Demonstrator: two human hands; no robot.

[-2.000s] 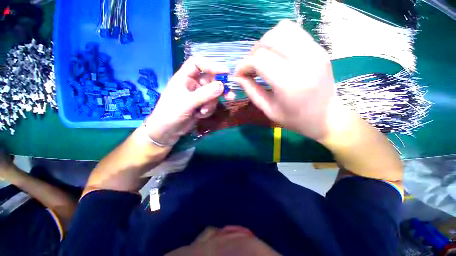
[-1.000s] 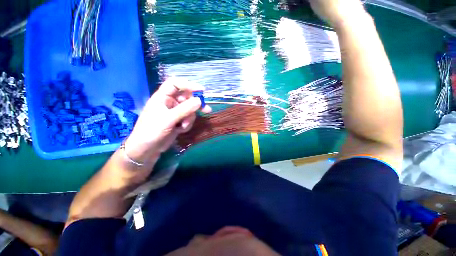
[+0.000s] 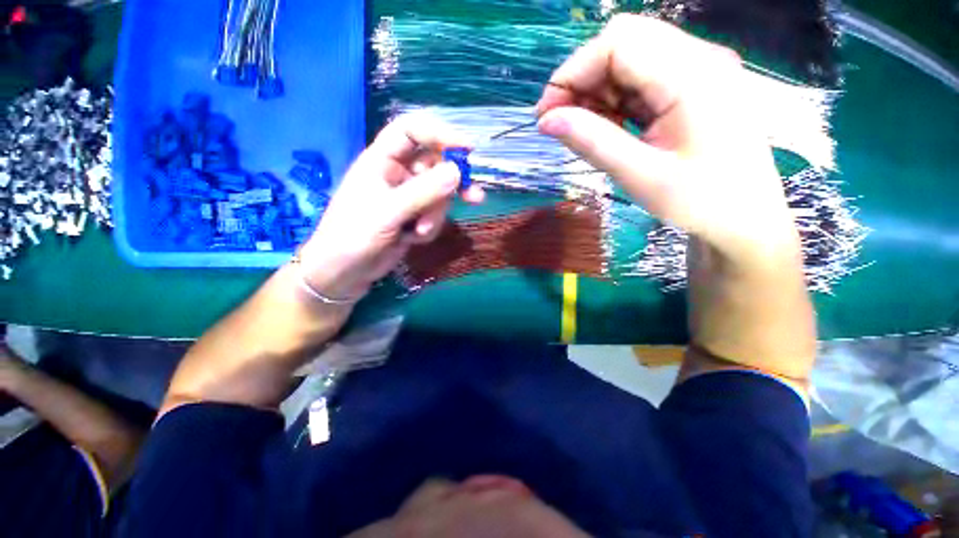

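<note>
My left hand (image 3: 384, 205) is shut on a small blue connector housing (image 3: 460, 166), held between thumb and fingertips above the near end of the wire bundles. At least one wire trails right from the housing. My right hand (image 3: 647, 116) pinches a thin dark wire (image 3: 514, 130) between thumb and index finger. The wire's tip points left toward the housing, with a gap between them. The rest of this wire is hidden by my right hand.
A blue tray (image 3: 242, 260) holds loose blue housings (image 3: 237, 200) and wired harnesses (image 3: 249, 53). Brown wires (image 3: 526, 242), pale wires (image 3: 505, 158), green wires (image 3: 473, 58), white wires (image 3: 794, 116) and black wires (image 3: 773, 32) lie ahead. White-and-black parts (image 3: 58, 158) lie left. Another person's arm (image 3: 74, 399) is lower left.
My right hand has come back from the far right edge and now holds a dark wire near the housing. My left hand still holds the housing. The camera view has shifted.
</note>
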